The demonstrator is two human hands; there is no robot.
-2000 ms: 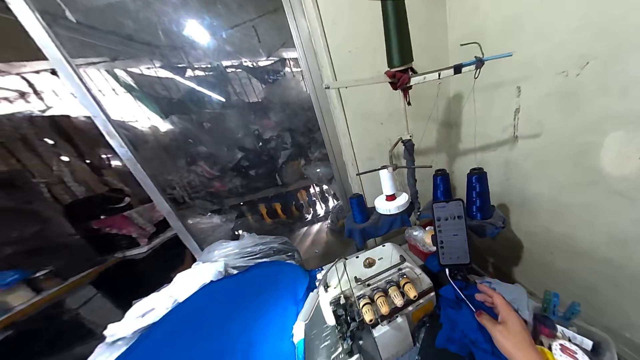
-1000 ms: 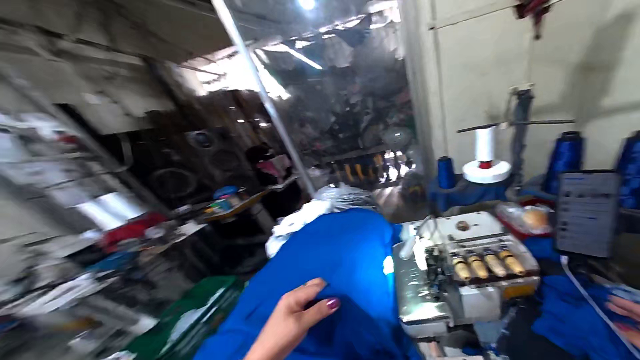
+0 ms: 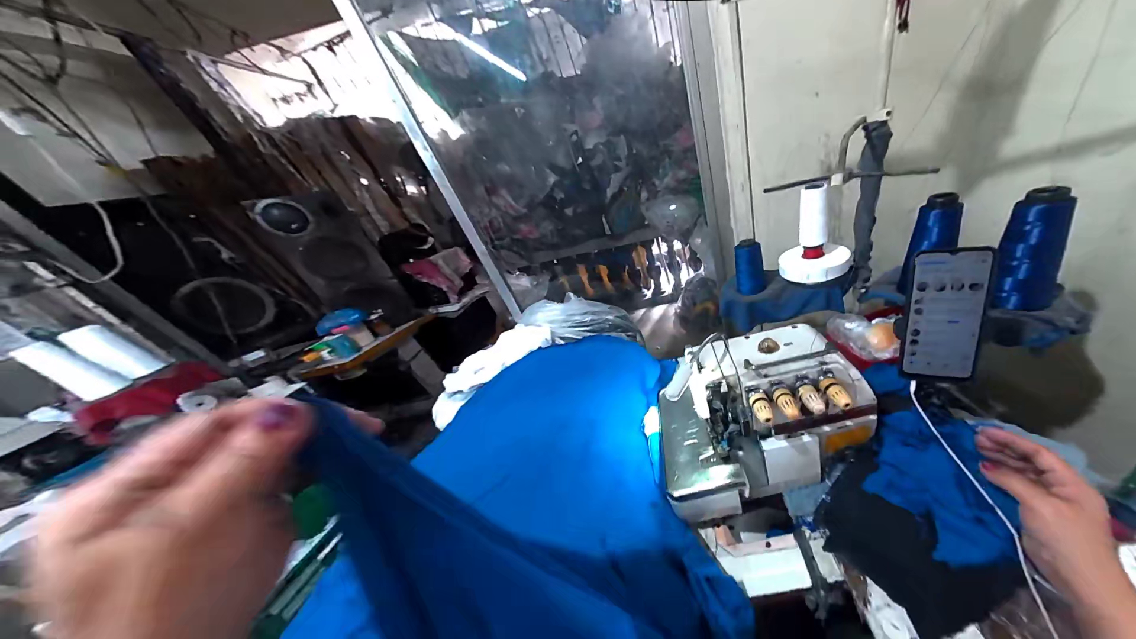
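Blurred at the lower left, my left hand (image 3: 177, 506) pinches a raised edge of blue fabric (image 3: 568, 444) between thumb and fingers. The fabric spreads from there across the middle, up against an overlock sewing machine (image 3: 772, 399) with several tension dials. At the right, my right hand (image 3: 1043, 497) has its fingers apart and holds nothing visible. It is beside a white cable (image 3: 954, 457) and blue cloth scraps (image 3: 932, 488). Above them a smartphone (image 3: 948, 312) stands upright with its screen lit, the cable running down from it.
Behind the machine are a white thread cone (image 3: 813, 217) and blue thread cones (image 3: 1034, 248) against the wall. White cloth and a clear plastic bag (image 3: 577, 319) lie beyond the blue fabric. Farther left are a loudspeaker (image 3: 315, 240), a cluttered small table (image 3: 373, 348) and white rolls (image 3: 80, 364).
My left hand, above the blue fabric a second ago, has moved left and now lifts an edge of it. My right hand shows more fully than a second ago. The view has swung left since the earliest frame.
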